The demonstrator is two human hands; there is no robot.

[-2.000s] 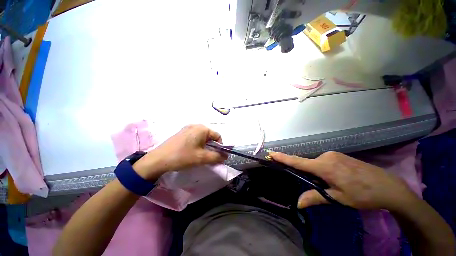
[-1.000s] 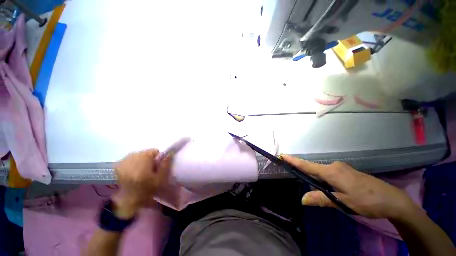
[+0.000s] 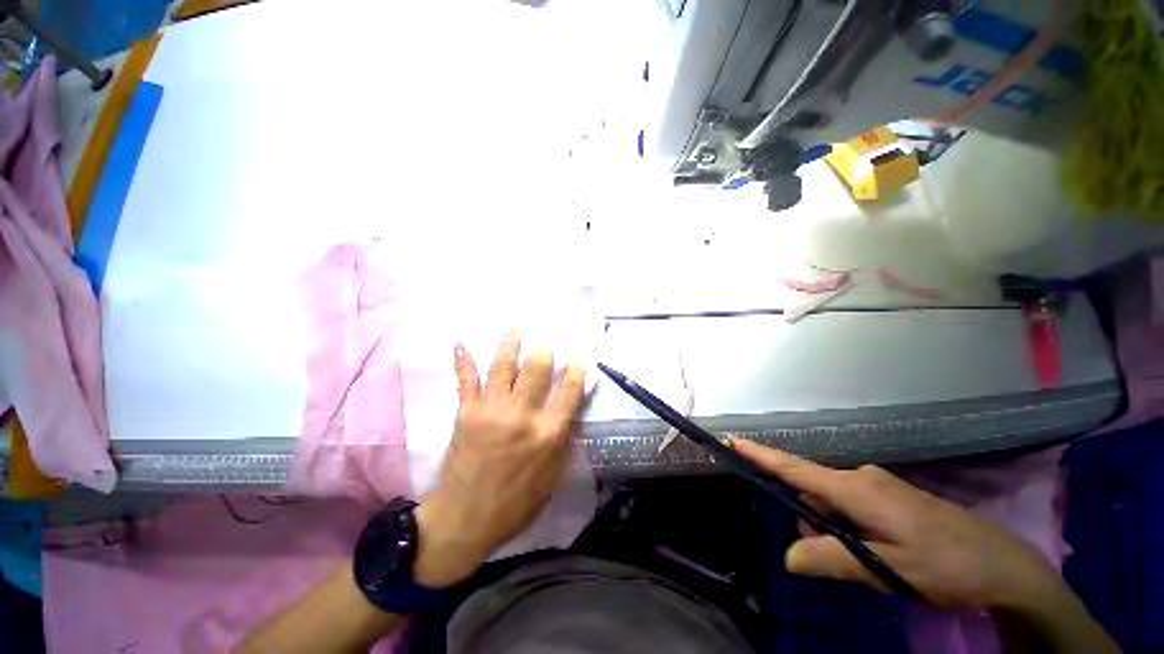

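A pink garment panel (image 3: pixel 354 371) lies on the white machine table in front of me and hangs over its front edge; its right part looks white under the lamp. My left hand (image 3: pixel 511 428), with a dark watch at the wrist, lies flat on the panel with fingers spread. My right hand (image 3: pixel 881 517) holds black tailor's shears (image 3: pixel 715 447). The blades look closed and point up and left, with the tip just right of my left fingertips. The shears' handles are mostly hidden by my right hand.
The sewing machine head (image 3: pixel 881 77) stands at the upper right, with a small yellow box (image 3: pixel 876 164) behind the needle area. Pink trimmings (image 3: pixel 820 289) lie right of centre. A pink-red-tailed tool (image 3: pixel 1045 345) lies at the right end. Pink pieces (image 3: pixel 45 294) hang at the left edge.
My left hand has moved from gripping the folded cloth to lying flat on it further right. The panel is now spread out on the table. The shears stay in my right hand.
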